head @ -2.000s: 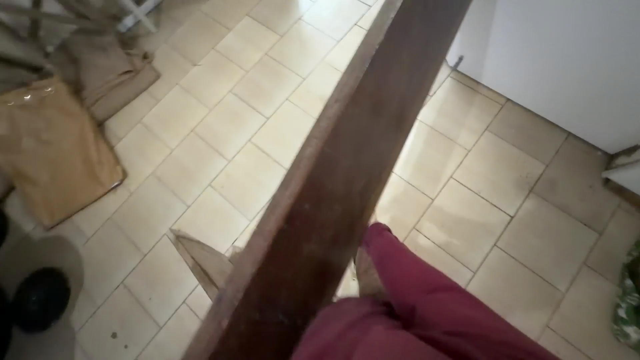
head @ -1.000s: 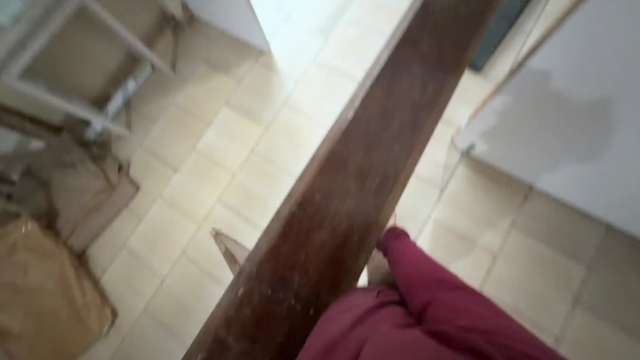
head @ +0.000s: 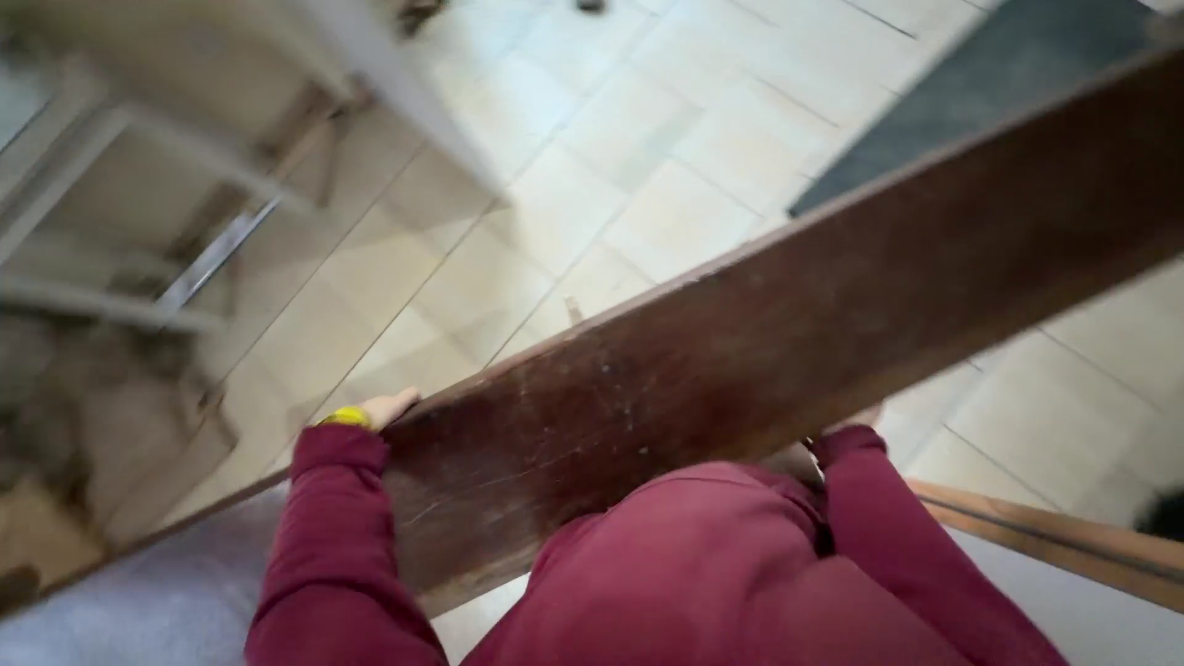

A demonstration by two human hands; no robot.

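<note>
A long dark-brown wooden board (head: 703, 351) crosses in front of my body, from the lower left up to the right edge. My left hand (head: 390, 407), with a yellow band at the wrist, grips the board's far edge near its left end; only the thumb side shows and the fingers are hidden. My right hand (head: 860, 421) is at the near edge, its fingers mostly hidden beneath the board. Both sleeves are dark red.
A white frame (head: 213, 162) and brown crumpled material (head: 139, 435) are at the left. Beyond the board lies a dark grey panel or mat (head: 971, 102) on the tiled floor (head: 684, 213). A wood-edged white panel (head: 1045, 536) stands at the lower right.
The board has swung from a steep slant to a flatter one across my body. My left hand has come into view on its far edge. The view has also turned.
</note>
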